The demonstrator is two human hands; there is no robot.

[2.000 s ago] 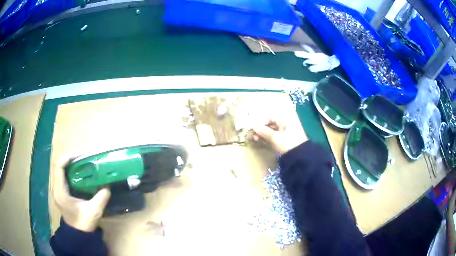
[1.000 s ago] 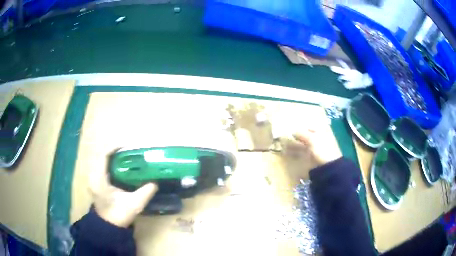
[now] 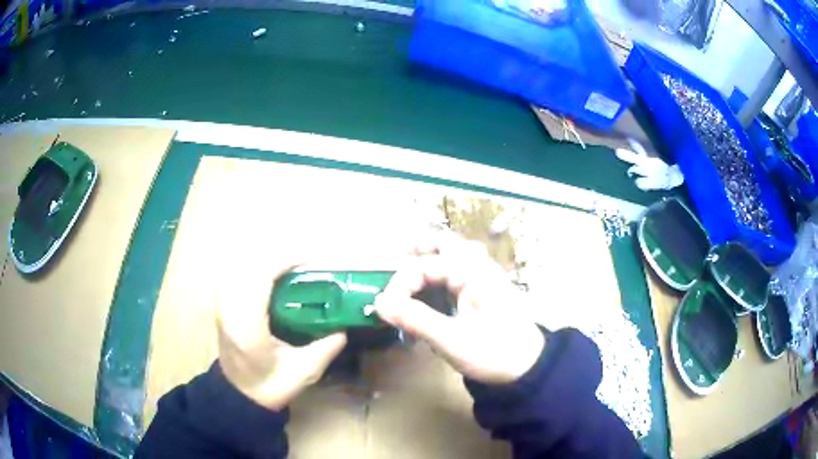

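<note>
A glossy green housing [image 3: 314, 305] is held just above the cardboard work mat [image 3: 215, 215]. My left hand [image 3: 265, 354] grips its left end, thumb along the near side. My right hand [image 3: 466, 309] is over the housing's right part, thumb and fingertips pinched together at its surface. A small whitish fitting [image 3: 371, 309] shows at the right thumb tip. The right hand hides the housing's right end. The stained cardboard pad [image 3: 489, 224] lies behind my right hand, partly covered. A pile of small silvery fittings [image 3: 625, 368] lies right of my right wrist.
Several green housings [image 3: 704, 332] lie on the right sheet, another [image 3: 52, 206] on the left sheet. Beyond the pale rail [image 3: 359, 159] are a blue bin [image 3: 520, 67], a blue tray of metal parts [image 3: 717, 152] and a white glove [image 3: 650, 168]. A smaller heap of fittings [image 3: 615, 222] lies near the rail.
My right hand has moved left from beside the cardboard pad onto the housing. My left hand still holds the housing. The view has shifted, showing more of the left sheet.
</note>
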